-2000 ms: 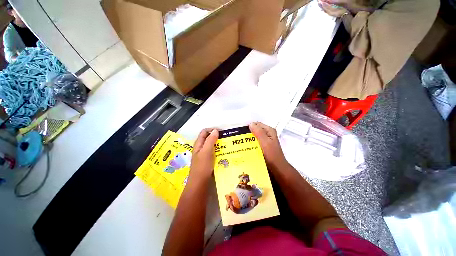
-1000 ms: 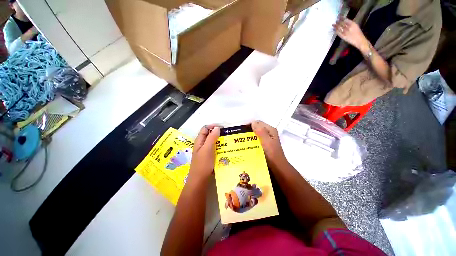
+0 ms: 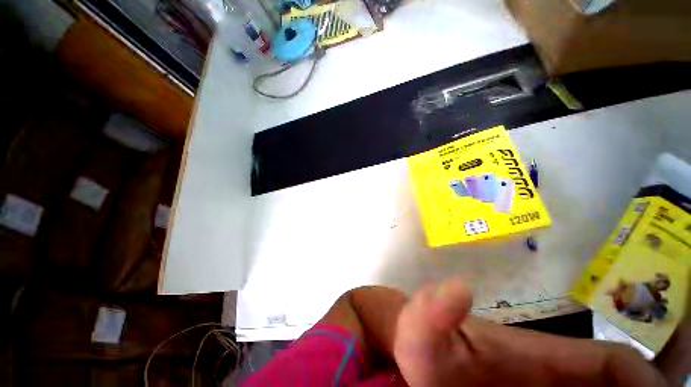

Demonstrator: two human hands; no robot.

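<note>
A slim yellow box with a figure picture (image 3: 640, 298) is tilted at the right edge, blurred, with a white part at its top end. My left forearm stretches right, and my left hand (image 3: 676, 361) holds the box's lower right side, partly cut off by the frame. My right hand (image 3: 433, 332) is blurred and lies across my left forearm near the bottom centre. It holds nothing that I can see; most of its fingers are not clear. A wider yellow box with a phone picture (image 3: 481, 189) lies flat on the white bench.
A pen (image 3: 534, 174) lies beside the wide box. The black strip (image 3: 341, 143) with its metal-framed slot (image 3: 485, 87) crosses the bench (image 3: 318, 249). A brown carton (image 3: 606, 38) stands at top right. A blue round item (image 3: 294, 39), cord and bottles are at the back. Brown cartons are stacked left.
The view has swung left. The slim box has left the two-handed hold in front of me and is now at the right in my left hand. My right hand has let go of it.
</note>
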